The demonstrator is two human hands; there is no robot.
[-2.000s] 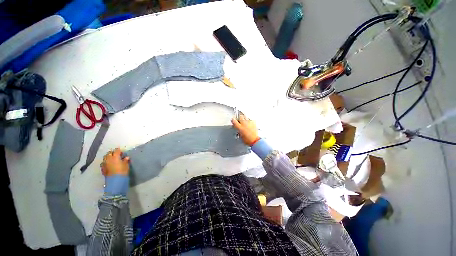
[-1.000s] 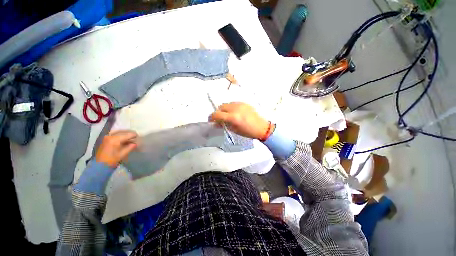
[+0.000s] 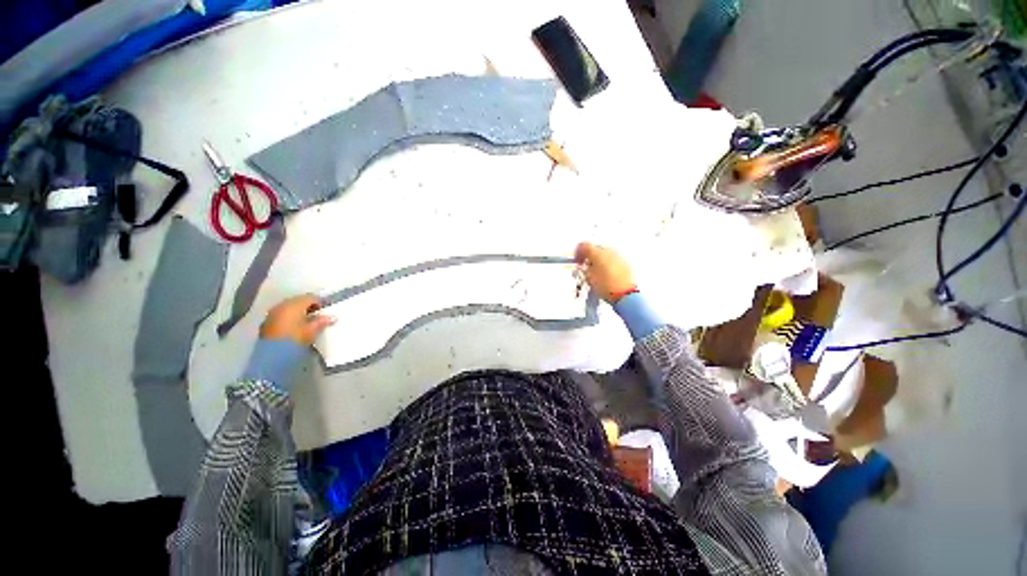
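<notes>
A white curved paper template [image 3: 451,295] lies over a grey curved cloth piece [image 3: 509,318], whose grey border shows along its long edges. My left hand [image 3: 295,321] has its thumb and fingers at the template's left end. My right hand [image 3: 606,273] has its fingers closed at the upper right corner; something small and thin shows below the fingertips, but it is too blurred to name. More grey cloth pieces lie flat beyond the template [image 3: 422,116] and at the left [image 3: 169,326].
Red-handled scissors [image 3: 243,209] and a dark narrow strip [image 3: 255,276] lie left. A phone [image 3: 570,59] and brown pointed piece [image 3: 557,155] lie beyond. A steam iron [image 3: 771,169] stands at right, boxes [image 3: 828,304] below it. A dark bundle [image 3: 73,203] lies far left.
The white template now lies on the near grey cloth, which showed bare before. My hands have moved apart to its two ends. The thin stick seen in my right hand is no longer clear.
</notes>
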